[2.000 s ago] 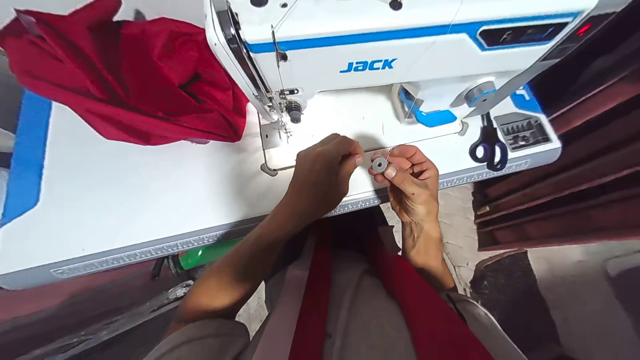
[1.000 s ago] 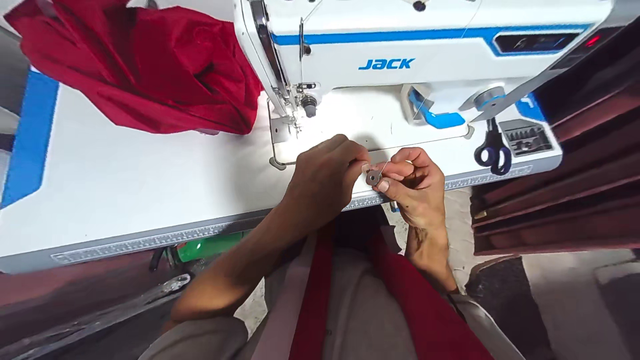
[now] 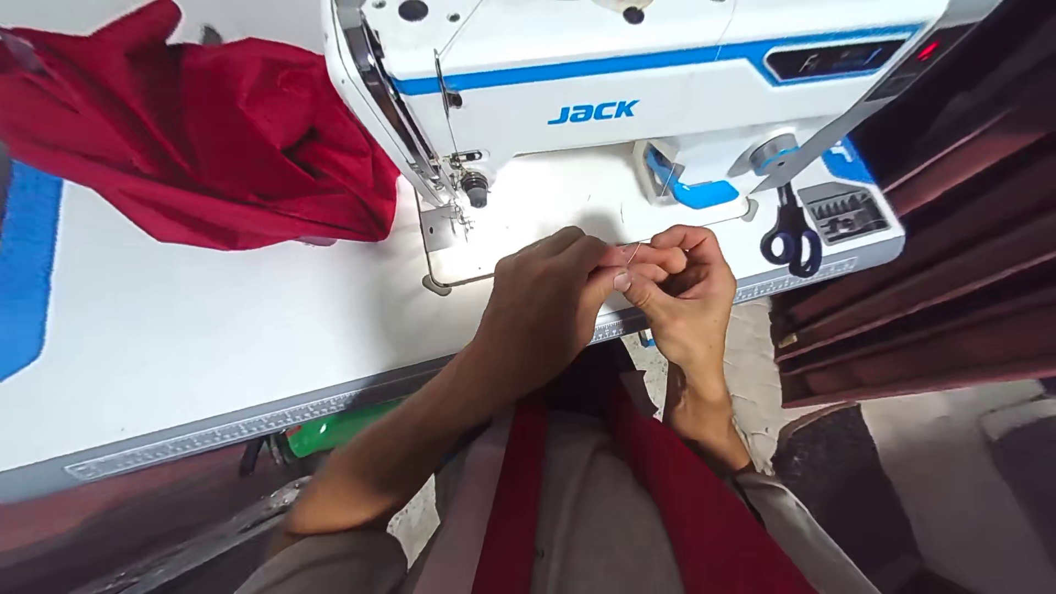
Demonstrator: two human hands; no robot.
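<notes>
My left hand (image 3: 549, 301) and my right hand (image 3: 689, 285) meet over the front edge of the sewing table (image 3: 272, 322). A fine thread (image 3: 634, 252) runs between the fingers of my right hand. The tips of both hands pinch together, and the small round metal bobbin part seen earlier is now hidden by them. Behind the hands stands a white and blue Jack sewing machine (image 3: 528, 107), its needle and presser foot area (image 3: 464, 221) lit, to the upper left of my left hand.
Crumpled red fabric (image 3: 247, 140) lies on the table left of the machine head. Black-handled scissors (image 3: 792, 239) rest at the right, beside a grey compartment tray (image 3: 843, 214) with small metal parts. A dark red curtain (image 3: 924, 280) hangs at the right. A ruler strip (image 3: 214, 437) lines the table's front edge.
My fingers have closed in around the round metal part, which showed between them in both earlier frames and is now out of sight. The fabric and scissors lie as before.
</notes>
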